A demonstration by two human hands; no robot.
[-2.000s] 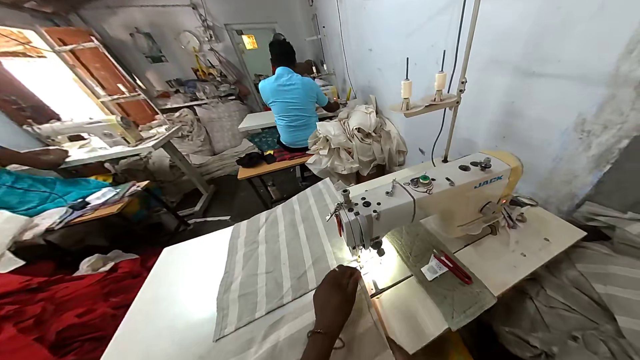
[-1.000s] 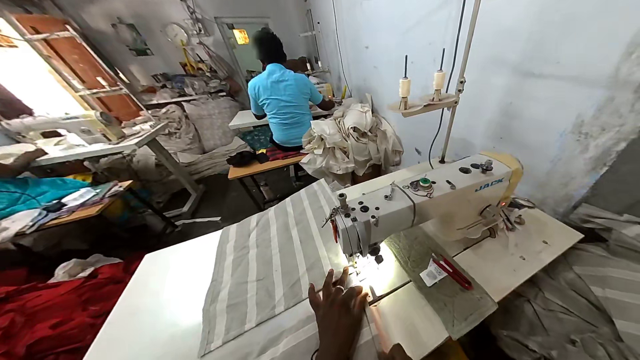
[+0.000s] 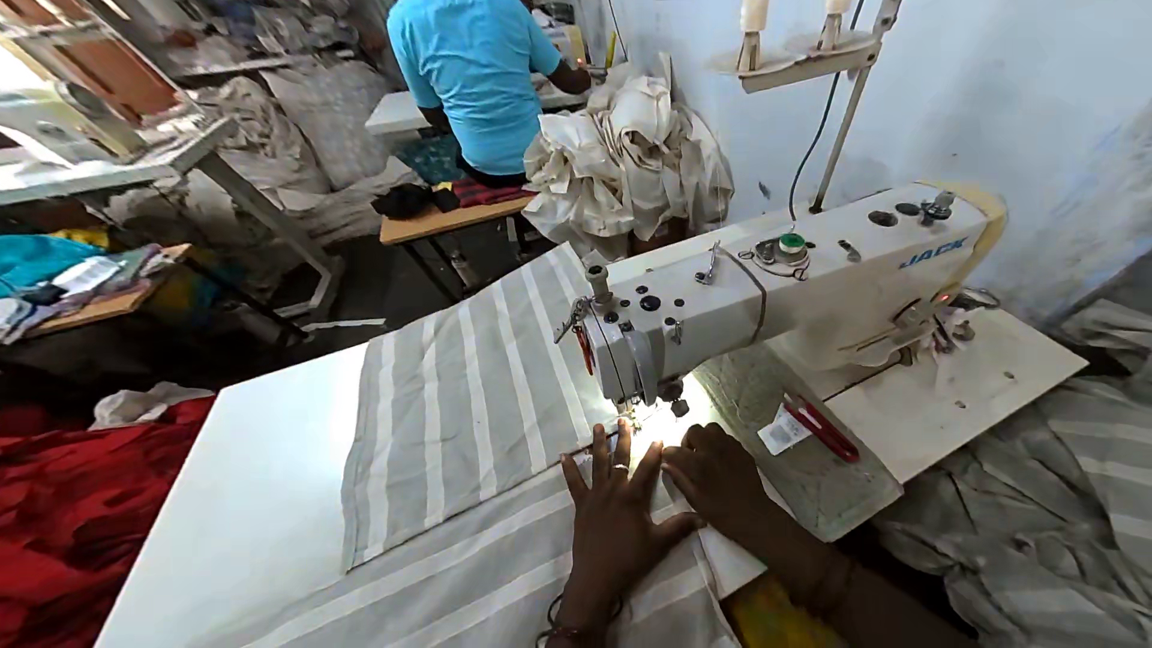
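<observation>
A white Jack sewing machine (image 3: 774,279) stands on a white table, its lamp lighting the needle area (image 3: 634,418). Grey-and-white striped fabric (image 3: 468,396) runs over the table's left part to the needle. My left hand (image 3: 621,508) lies flat on the fabric just below the needle, fingers spread, a ring on one finger. To its right, my right hand (image 3: 715,472) has its fingers bent together at the fabric's edge; whether it pinches the cloth is hidden. Red-handled snips (image 3: 823,427) and a white label (image 3: 783,430) rest on the grey-green machine bed cover (image 3: 765,405).
A person in a blue shirt (image 3: 477,81) sits ahead, beside a heap of cream cloth (image 3: 630,153). Red fabric (image 3: 81,513) lies at the left, more striped fabric (image 3: 1062,504) at the right. A thread stand (image 3: 810,67) rises behind the machine. Another sewing table (image 3: 108,180) stands at the left.
My left hand is flat with fingers spread, where it was more closed two seconds ago. My right hand, barely in view one second ago, has come up beside it. The view has tilted down.
</observation>
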